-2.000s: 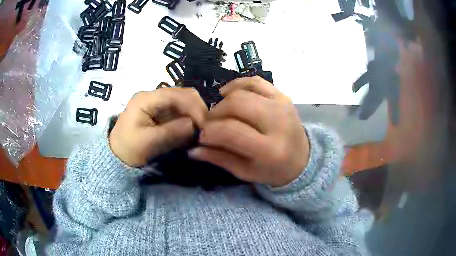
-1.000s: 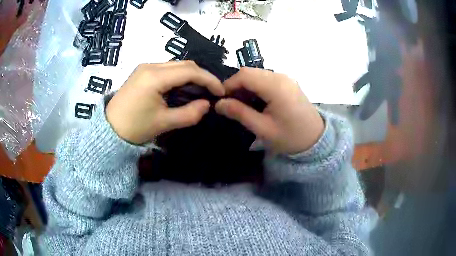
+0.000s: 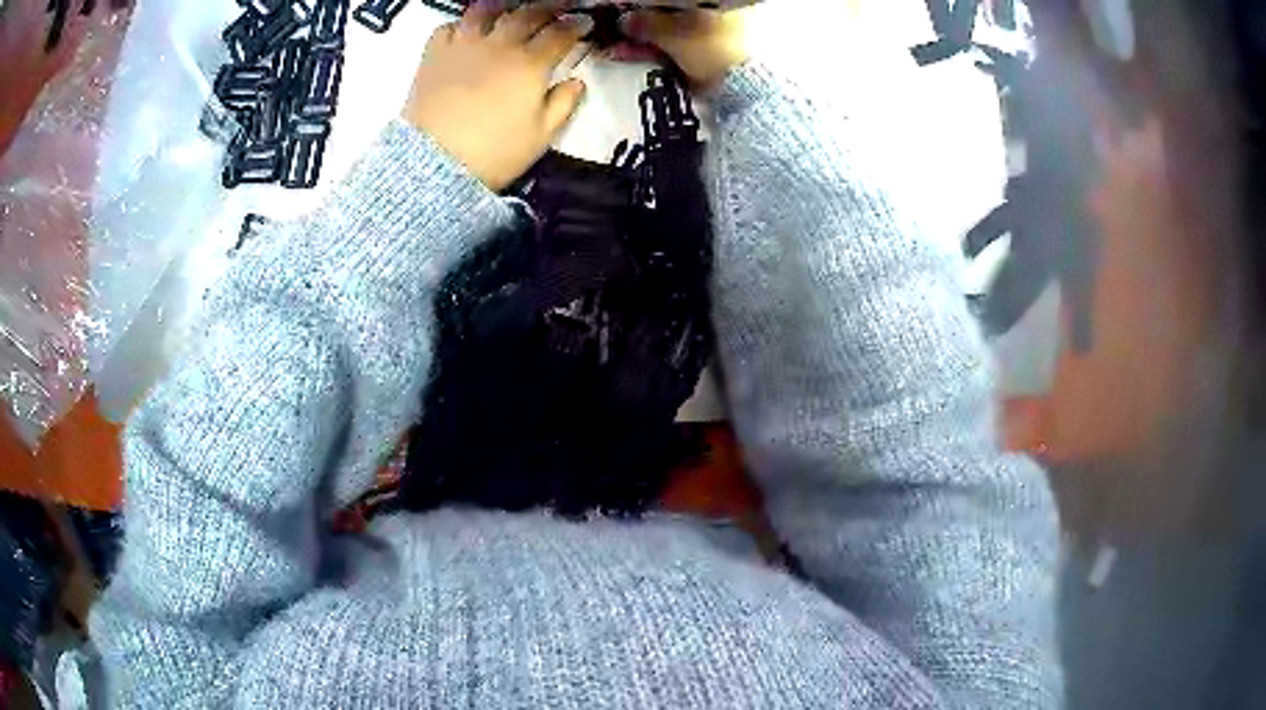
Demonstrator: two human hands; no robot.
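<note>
My left hand (image 3: 503,90) is at the top centre, palm down, fingers reaching to the top edge beside the needle area. My right hand (image 3: 690,42) is just right of it, partly cut off by the top edge. A small dark piece (image 3: 607,24) shows between the fingertips of both hands; I cannot tell its exact shape or how each hand grips it. A dark heap of strap assemblies (image 3: 555,375) lies between my forearms, against the sweater. A black buckle part (image 3: 669,108) lies at its upper right end.
A loose pile of black plastic slides (image 3: 285,97) lies at the upper left. A crinkled clear bag (image 3: 56,278) is at the left edge. Cut webbing pieces (image 3: 1034,236) lie at the right. The reddish-brown table edge (image 3: 70,451) shows at the left.
Both hands have moved from above the heap, up and away to the needle area at the top edge. The heap between the forearms is now uncovered.
</note>
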